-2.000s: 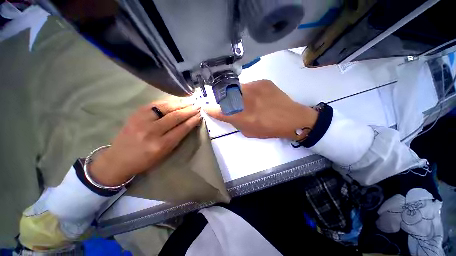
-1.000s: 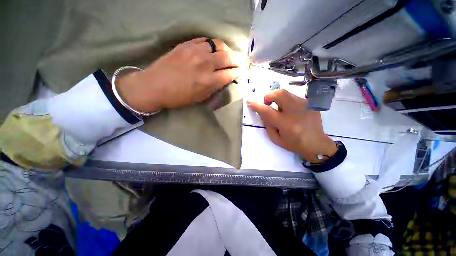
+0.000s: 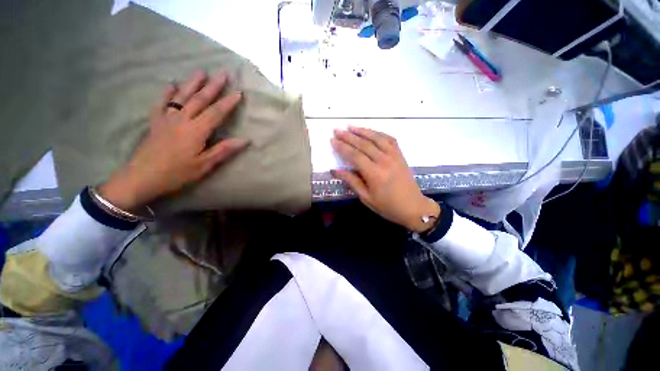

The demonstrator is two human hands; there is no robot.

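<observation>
A khaki cut panel (image 3: 271,138) lies on the left part of the white machine table, its straight right edge reaching the table's front edge. My left hand (image 3: 181,141) lies flat on the panel with its fingers spread. My right hand (image 3: 376,170) rests on the bare table just right of the panel, touching no cloth, its fingers slightly bent and holding nothing that shows. The blue-grey cylinder (image 3: 386,29) of the sewing machine is at the top, away from both hands. The needle is not clearly visible.
Pink and blue pens (image 3: 479,59) lie right of the machine. A marked ruler strip (image 3: 463,177) runs along the table's front edge. A thin white plastic bag (image 3: 535,167) hangs at the right edge. More khaki cloth (image 3: 163,282) hangs below the table, beside blue material (image 3: 119,330).
My left hand has moved left and down, away from the needle area, and its fingers have spread. The panel has shifted left and lies flatter. My right hand has moved nearer the front edge.
</observation>
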